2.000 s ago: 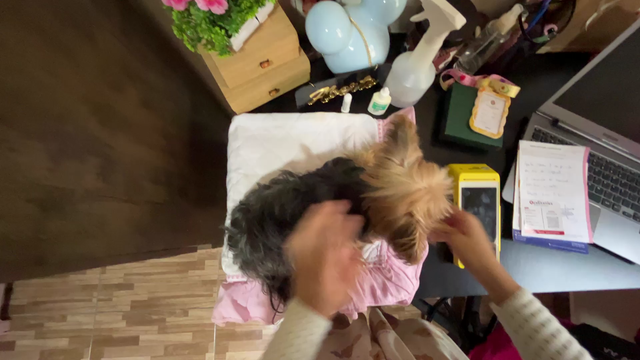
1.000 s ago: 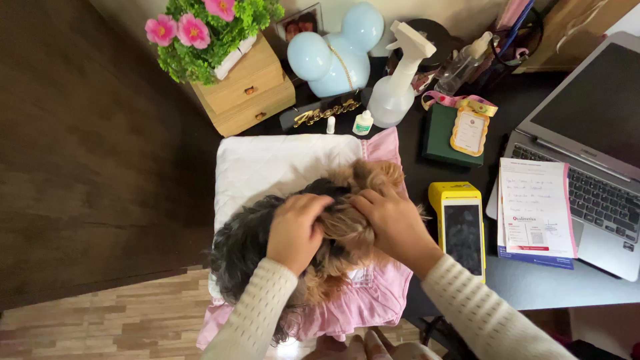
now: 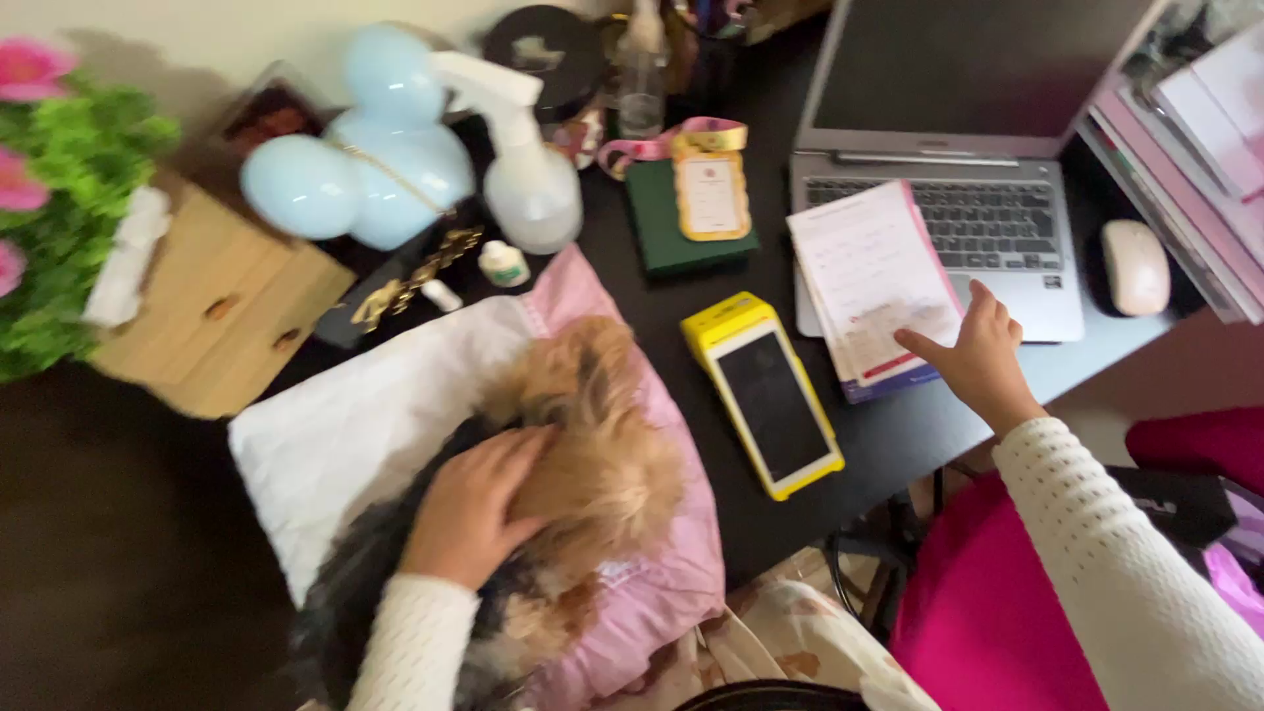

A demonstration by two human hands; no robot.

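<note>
A small long-haired dog (image 3: 602,474), tan on the head and dark on the back, lies on a white and pink cloth pad (image 3: 365,415). My left hand (image 3: 481,504) rests on its neck and upper back, fingers spread over the fur. My right hand (image 3: 973,360) is over the lower right edge of a paper sheet (image 3: 869,267), thumb and fingers apart; whether it touches the sheet is unclear. The sheet bears writing and lies partly on the keyboard of a silver laptop (image 3: 1062,247). Between the dog and the papers is a yellow payment terminal (image 3: 775,410).
Behind the pad stand a white spray bottle (image 3: 533,188), a small dropper bottle (image 3: 504,265), a blue balloon-like figure (image 3: 395,168) and a wooden drawer box (image 3: 217,306). A green box (image 3: 681,227) sits further right. A mouse (image 3: 1136,267) is beside the laptop, near stacked papers (image 3: 1185,197).
My right hand has left the dog's head and moved right to the papers. My left hand stays on the dog. The view has shifted right.
</note>
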